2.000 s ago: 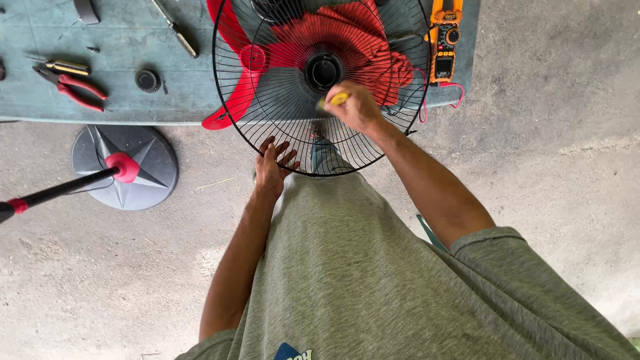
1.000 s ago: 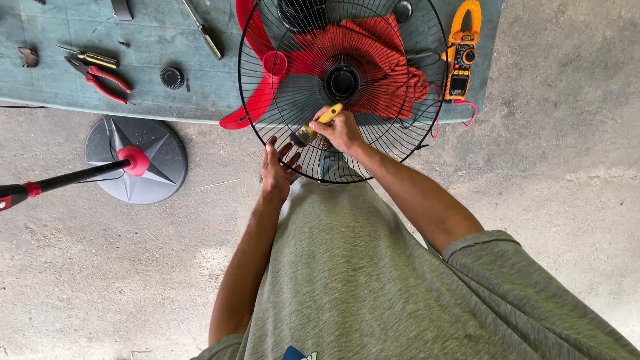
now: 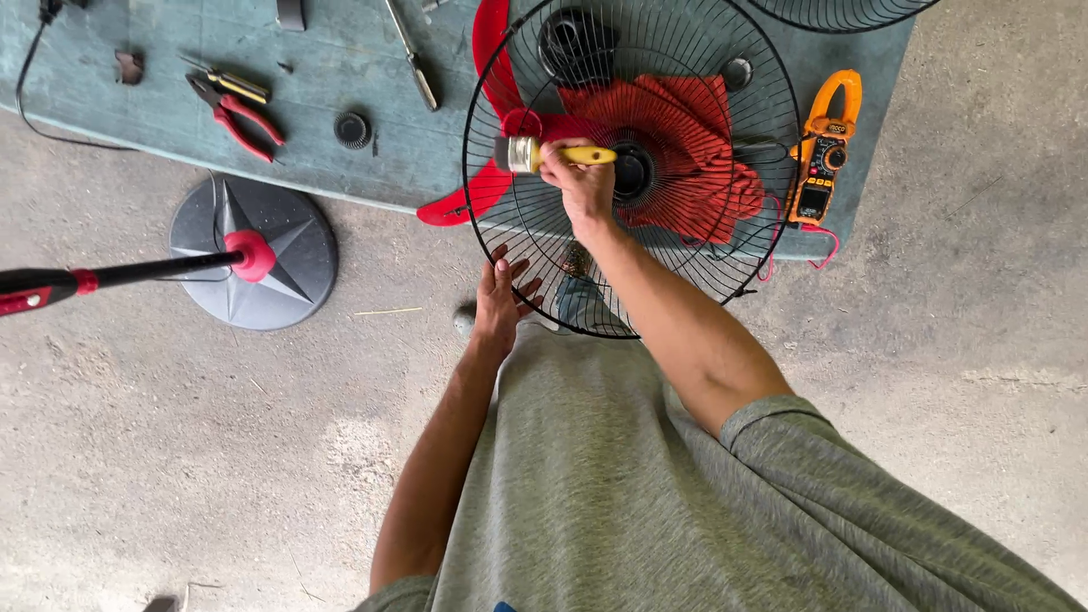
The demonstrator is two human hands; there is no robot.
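Observation:
My left hand (image 3: 503, 297) grips the lower left rim of a round black wire fan grille (image 3: 544, 242), some fingers behind the wires. Over the grille's left half, my right hand (image 3: 582, 180) holds a paintbrush (image 3: 520, 155) by its yellow handle, its dark bristles pointing left near the rim. Behind the wires lie a red fan blade (image 3: 478, 197), a crumpled red cloth (image 3: 701, 183) and a round black part (image 3: 576, 47). The black hub ring of the grille shows just right of my right hand.
On the table (image 3: 314, 174) lie red-handled pliers (image 3: 234, 116), screwdrivers (image 3: 414, 68), a black knob (image 3: 352, 130) and an orange clamp meter (image 3: 824, 153). Another wire grille (image 3: 841, 21) lies at the top right. A fan stand's round base (image 3: 252, 293) is on the floor, its pole extending left.
My right hand has moved the brush from the lower part of the grille up to its left side. The left hand remains at the lower left rim.

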